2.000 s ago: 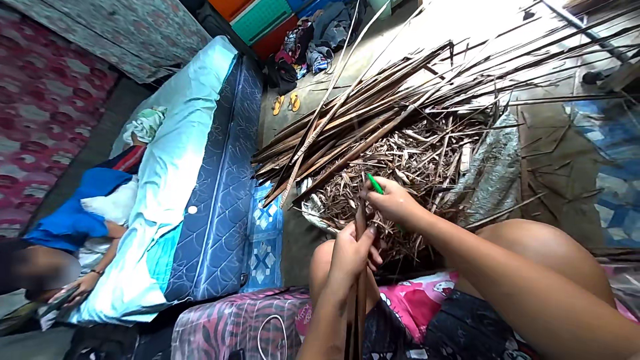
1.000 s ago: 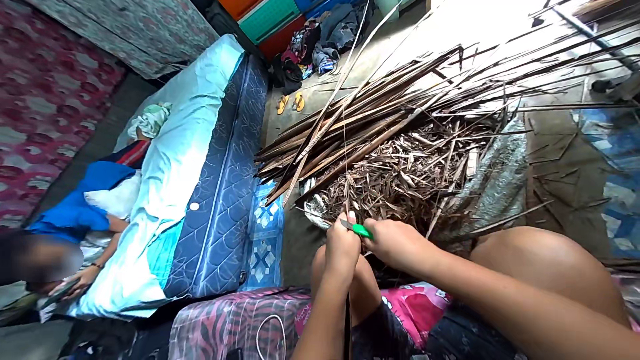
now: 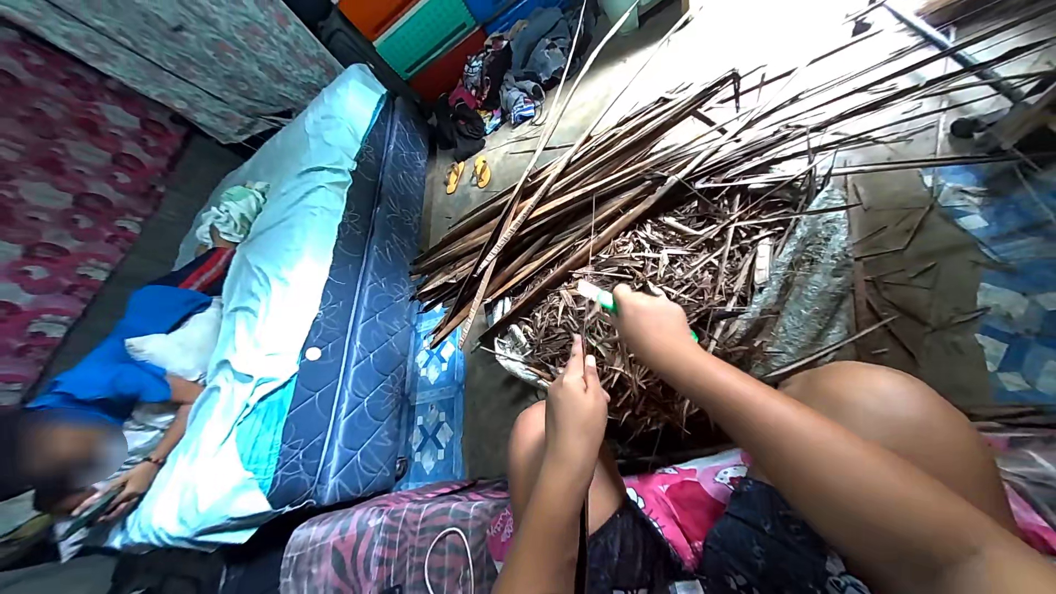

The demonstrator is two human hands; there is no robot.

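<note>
My left hand pinches a thin dark strip of dried leaf that runs down along my forearm and up past the fingertips. Just above and to the right, my right hand is closed round the green handle of a knife; its pale, blurred blade points left beside the strip. Beneath both hands lies a heap of brown leaf shavings on a sheet of plastic sacking. Beyond the heap, long dried leaf strips are stacked slantwise across the floor.
At left, a person in a blue shirt lies by a blue mattress with a light sheet, holding a phone. Yellow slippers and a clothes pile are on the floor behind. My bare knees flank the heap.
My right hand with the knife has moved up and away from my left hand, which it was beside one second ago. The left hand still holds the strip.
</note>
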